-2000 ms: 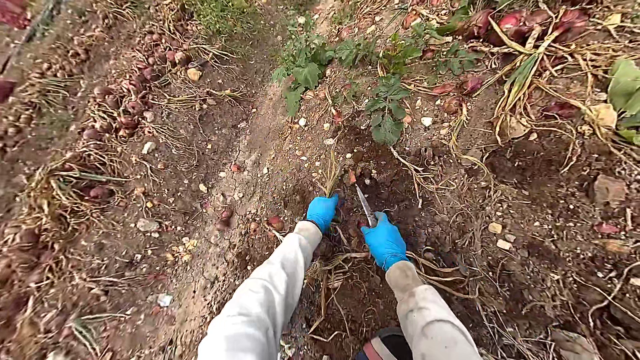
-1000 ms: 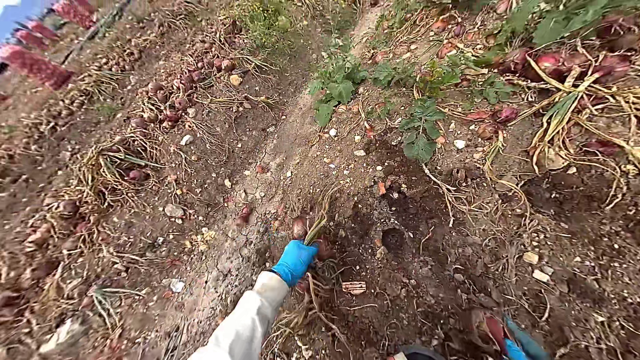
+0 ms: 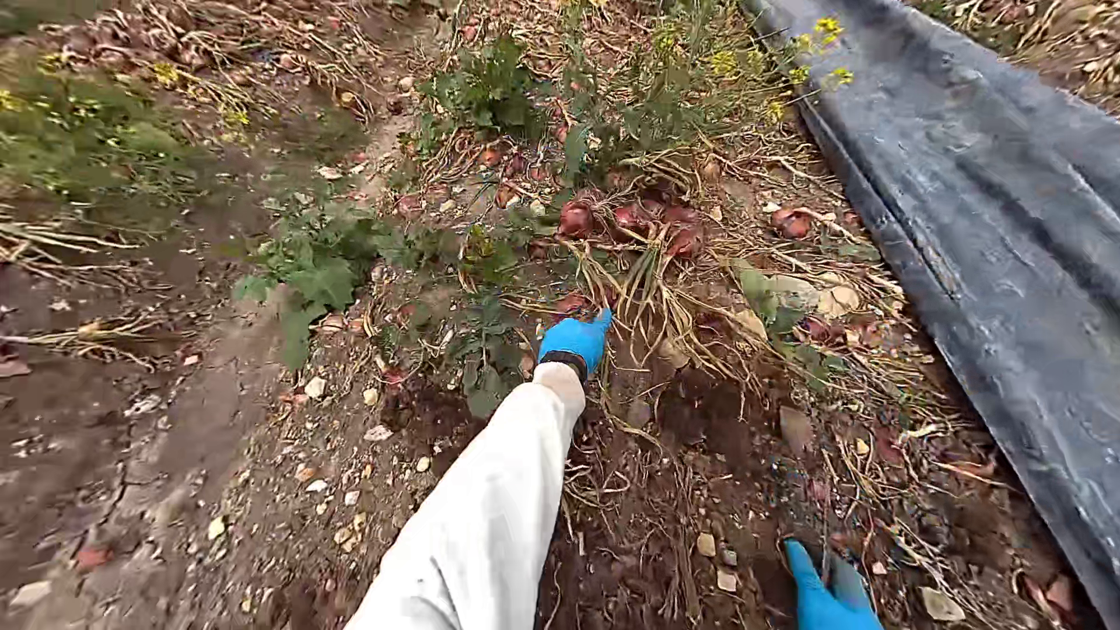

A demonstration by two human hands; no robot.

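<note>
My left hand (image 3: 576,339), in a blue glove with a dark band at the wrist, reaches to the near edge of a bunch of red onions (image 3: 632,219) with dried stalks (image 3: 652,293). A red onion (image 3: 570,304) lies just beyond its fingers; whether they grip anything is hidden. At the lower right, my right hand (image 3: 827,591), also blue-gloved, is cut off by the frame's bottom edge. A thin, blurred knife blade (image 3: 825,542) points up between its thumb and fingers; the handle is hidden.
Black plastic sheeting (image 3: 989,227) runs along the right side. Leafy weeds (image 3: 319,262) stand left of my left hand, and yellow-flowered plants (image 3: 665,96) grow farther off. Stones (image 3: 706,544) and dry stalks litter the soil. Another red onion (image 3: 792,222) lies near the sheeting.
My left hand has let go of the onion stalks it held one second ago and reached to the bunch of red onions. The view has swung far to the right.
</note>
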